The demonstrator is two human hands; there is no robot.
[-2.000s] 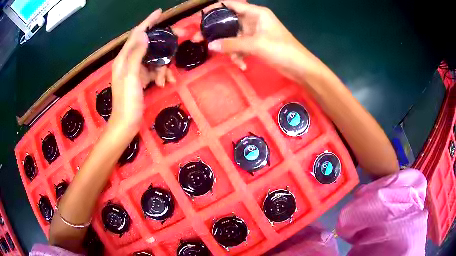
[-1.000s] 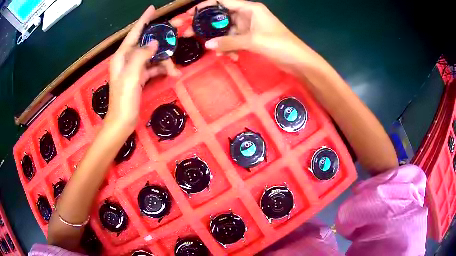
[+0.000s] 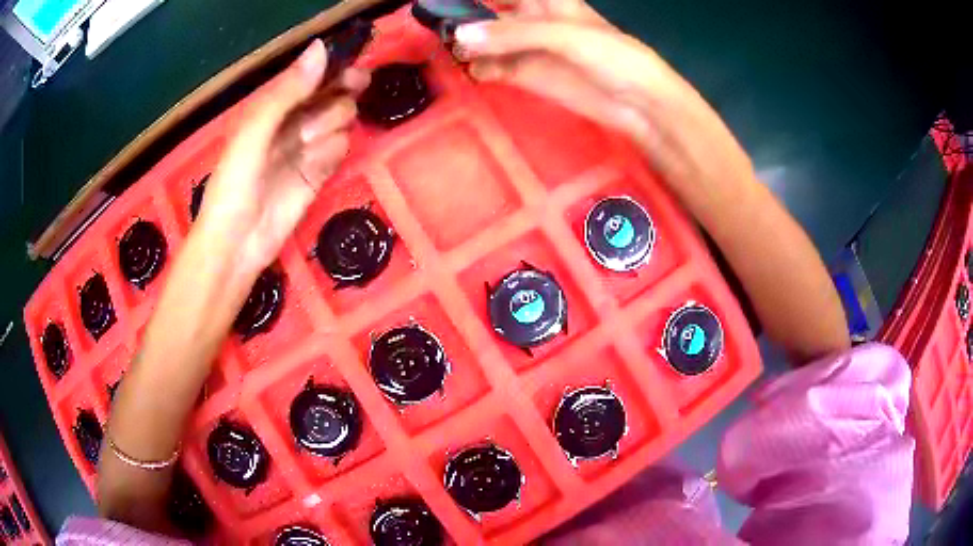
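Note:
My left hand point(image 3: 288, 160) holds a black smartwatch unit point(image 3: 349, 45) near the far edge of the red foam tray point(image 3: 450, 183); the unit is seen nearly edge-on. My right hand point(image 3: 565, 53) holds another smartwatch unit point(image 3: 453, 11), tilted and partly cut off by the top edge. Their displays cannot be read. A dark unit point(image 3: 396, 94) lies in the pocket between my hands. Three units in the right part of the tray show a teal half-circle screen, one of them near the middle point(image 3: 527, 307). Several other units lie with ringed back covers up point(image 3: 409, 363).
A brown strip point(image 3: 160, 123) runs along the tray's far edge. A white-framed screen point(image 3: 59, 16) with a cable stands at the top left on the dark green bench. More red trays point(image 3: 939, 373) stand at the right, and one shows at the lower left edge.
Both hands have turned the held units away, so their teal screens no longer show. The right hand's unit has moved up towards the top edge.

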